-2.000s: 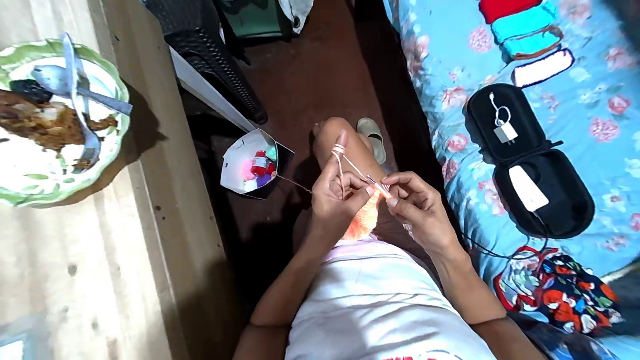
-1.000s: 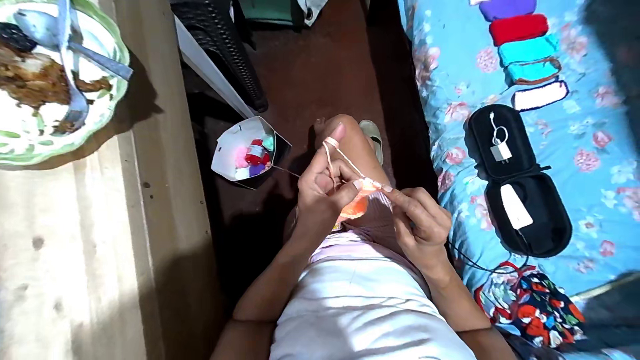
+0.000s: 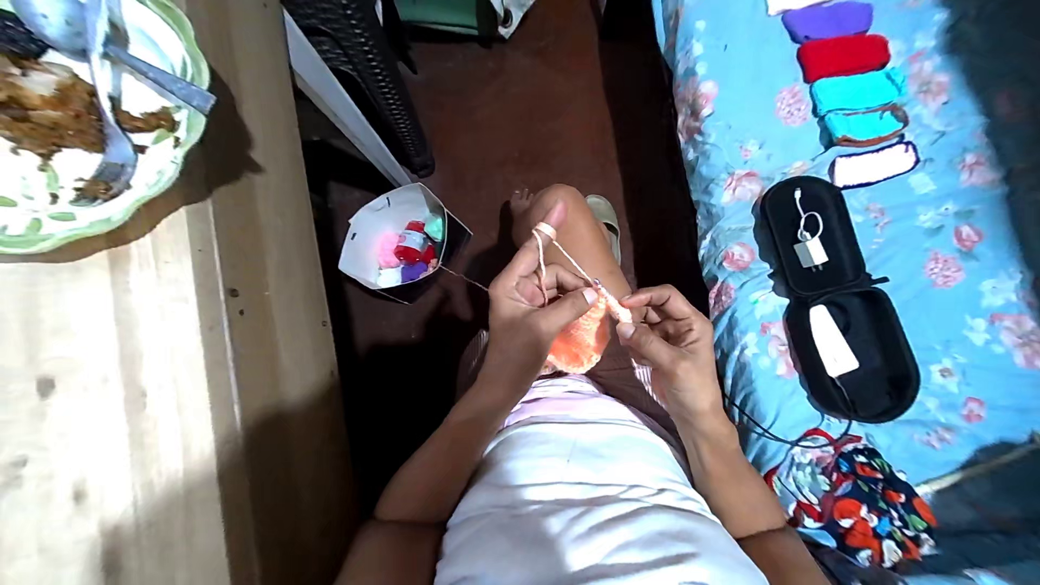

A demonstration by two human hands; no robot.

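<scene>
My left hand (image 3: 532, 296) pinches the upper edge of an orange crocheted piece (image 3: 578, 337) between thumb and fingers. Pale yarn (image 3: 575, 264) is wrapped around its raised index finger and runs down to the work. My right hand (image 3: 670, 337) is at the right end of the piece, its thumb and index finger closed at a pale edge. A small glint at the stitches looks like the tip of a crochet hook (image 3: 599, 284); the rest of it is hidden. The piece hangs over my lap. A strand of yarn (image 3: 465, 279) leads left to a white box (image 3: 366, 248) holding several yarn balls (image 3: 413, 242).
A wooden table (image 3: 268, 366) at left bears a plate of food (image 3: 191, 146) with cutlery. On the floral bed sheet (image 3: 739, 219) at right lie folded knit pieces (image 3: 845, 57), an open black case (image 3: 906, 349) with a charger (image 3: 810, 253), a cable and a patterned cloth (image 3: 869, 504). A dark chair (image 3: 366, 81) stands ahead.
My right fingers have shifted at the edge of the piece, and more of the orange work shows between my hands than a second ago. The yarn remains around my left index finger.
</scene>
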